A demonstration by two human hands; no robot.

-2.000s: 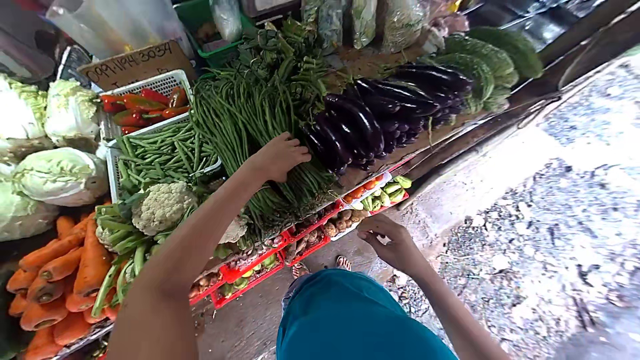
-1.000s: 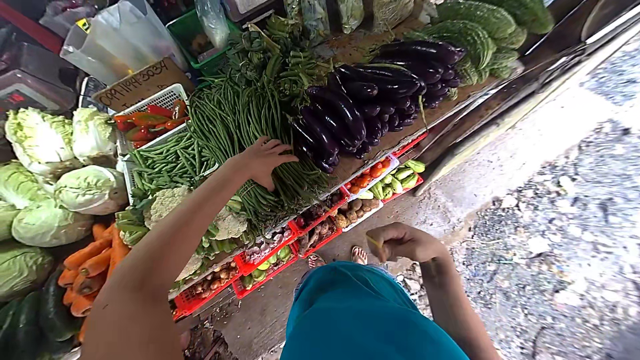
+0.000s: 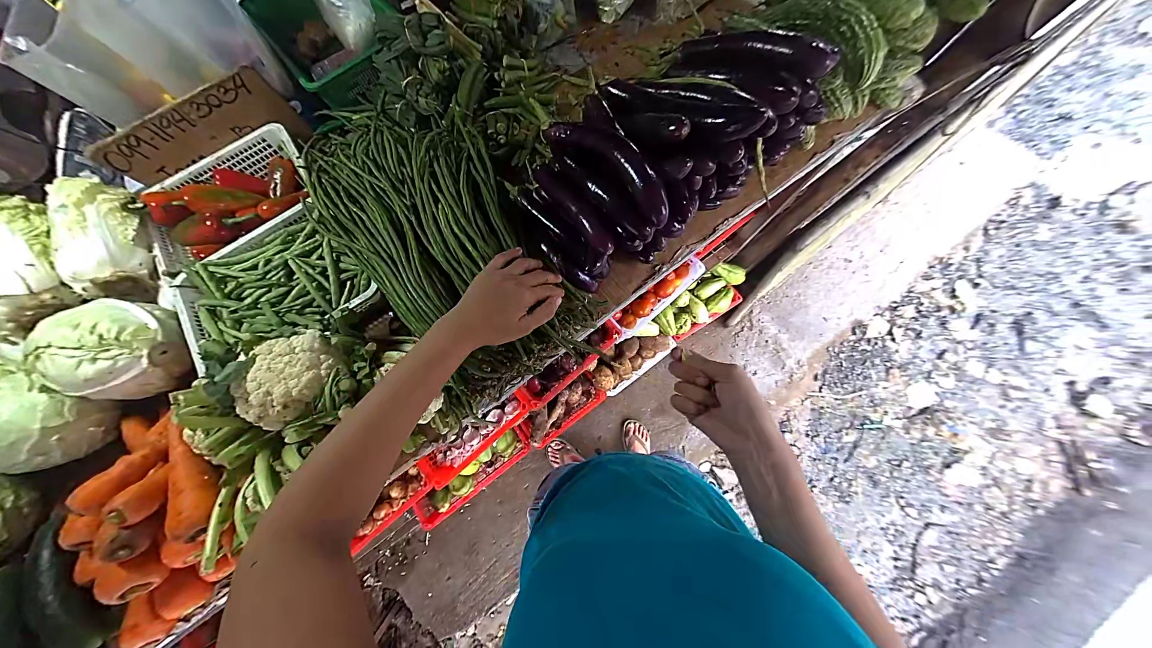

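My left hand (image 3: 508,299) rests on the lower ends of a large heap of long green string beans (image 3: 405,216), its fingers slightly bent and pointing right. Just right of it lie glossy purple eggplants (image 3: 621,180) in a pile. My right hand (image 3: 715,396) hangs over the walkway with curled fingers, thumb against the index finger; whether something small is between them cannot be told. Below it and to its left are crates of potatoes (image 3: 630,358), tomatoes (image 3: 661,290) and small green vegetables (image 3: 702,304).
Left of the beans are a cauliflower (image 3: 288,378), short green beans (image 3: 274,283), red peppers (image 3: 225,205) in a white basket, cabbages (image 3: 103,346) and carrots (image 3: 144,513). Ridged green gourds (image 3: 846,45) lie at the top right. A wooden edge (image 3: 900,171) borders the stall beside gravel (image 3: 972,387).
My left hand stays at the string beans, a little nearer their lower ends and the eggplants. My right hand's fingers have curled in more since the earliest frame.
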